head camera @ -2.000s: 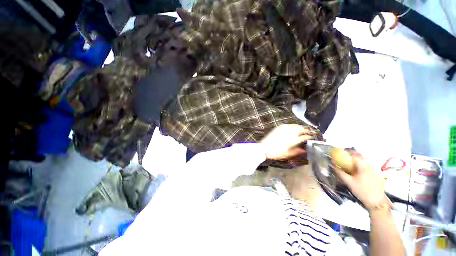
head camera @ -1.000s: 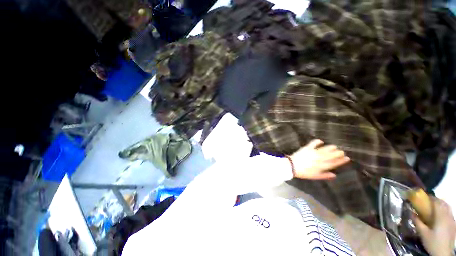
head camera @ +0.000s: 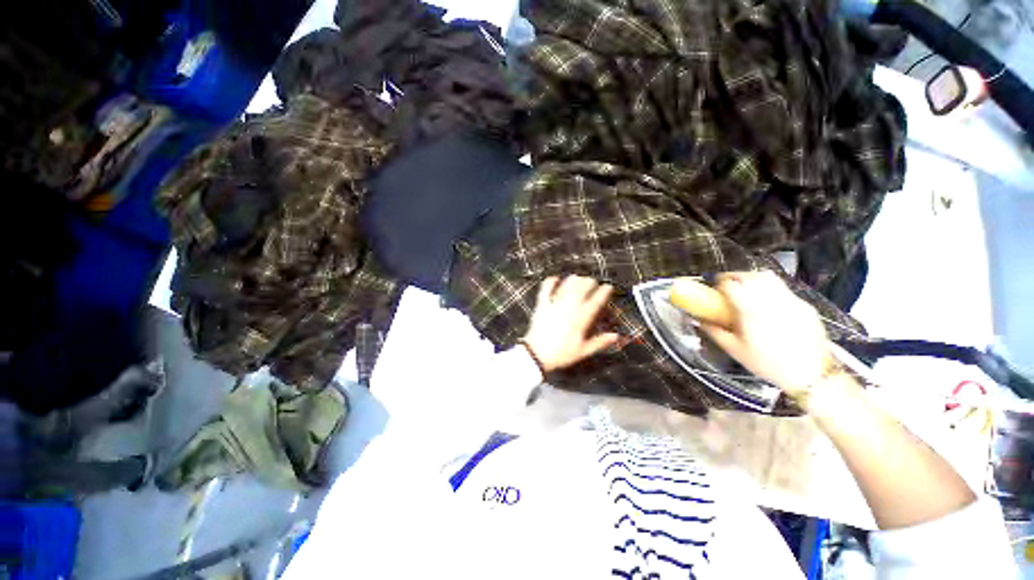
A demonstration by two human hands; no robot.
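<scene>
A dark brown plaid garment piece lies over the padded pressing board, whose black rounded left end shows bare. My right hand grips the yellowish handle of the steam iron. The iron's silver plate rests on the near part of the piece, its tip pointing up and left. My left hand lies on the piece with fingers spread, just left of the iron. The palm side of my left hand is hidden.
A large plaid pile lies beyond the board. A smaller plaid pile lies left of the rounded end. A dark hose trails right of the iron. Red-orange handle loops lie on the white table. A green cloth is at lower left.
The camera view has swung back to the right. The iron has moved left onto the piece, close to my left hand. My left hand's fingers now point up the board.
</scene>
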